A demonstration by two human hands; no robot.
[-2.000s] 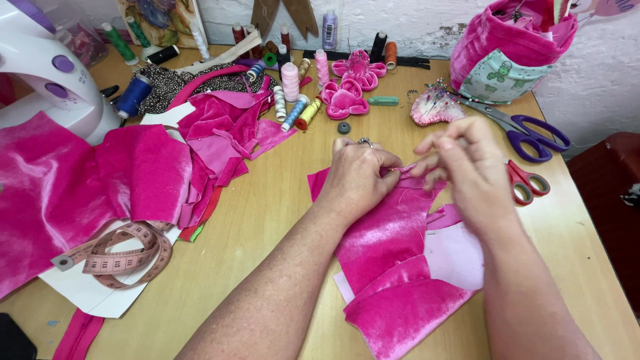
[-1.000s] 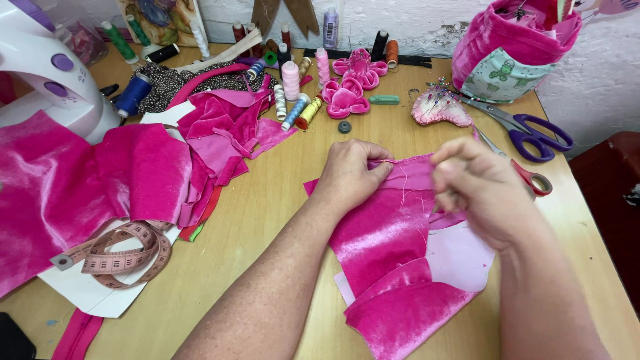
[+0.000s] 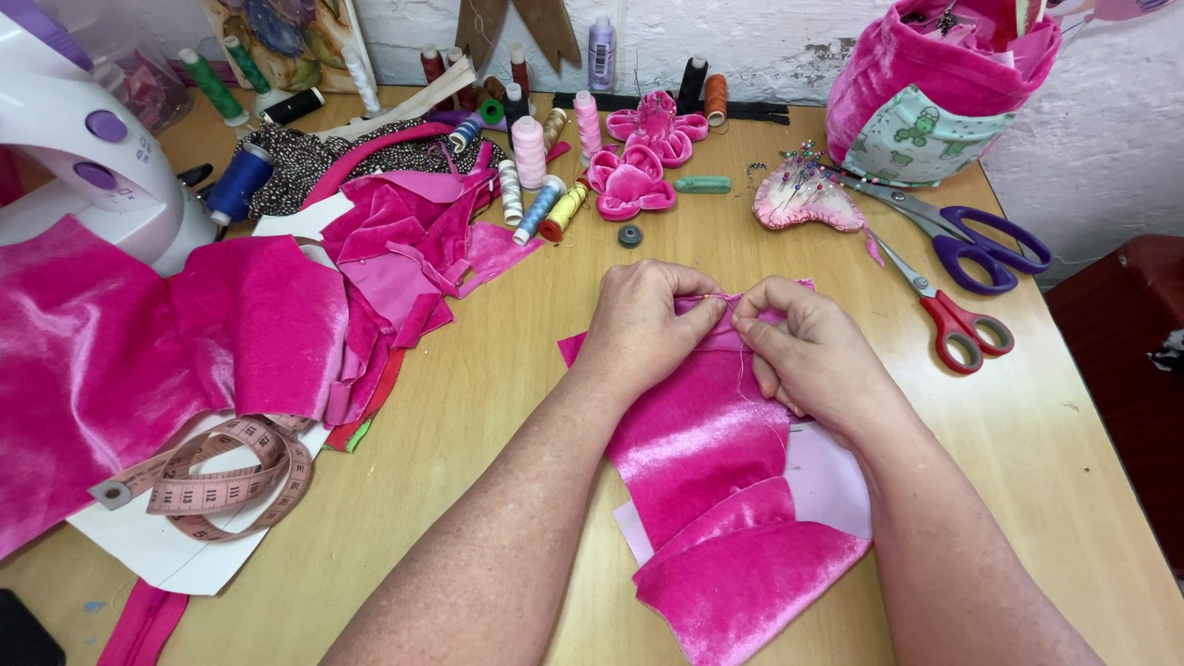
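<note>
A piece of pink velvet fabric (image 3: 703, 444) lies at the centre of the wooden table, its far edge raised between my hands. My left hand (image 3: 647, 319) pinches that edge between thumb and forefinger. Close beside it on the right, my right hand (image 3: 805, 347) has its fingertips closed at the same edge; a needle in them cannot be made out. A pale thread (image 3: 742, 375) hangs from the edge over the velvet. Under the velvet, lilac fabric (image 3: 828, 486) shows with a pin in it.
Red-handled scissors (image 3: 962, 328), purple-handled scissors (image 3: 990, 245) and a pincushion (image 3: 807, 202) lie at the right. Thread spools (image 3: 529, 153) and velvet flowers (image 3: 631, 183) stand behind. Velvet scraps (image 3: 398, 259), a tape measure (image 3: 222, 481) and a sewing machine (image 3: 102, 157) are at the left.
My right hand, apart from the fabric's edge a second ago, is back at it beside my left hand. My left hand still holds the edge.
</note>
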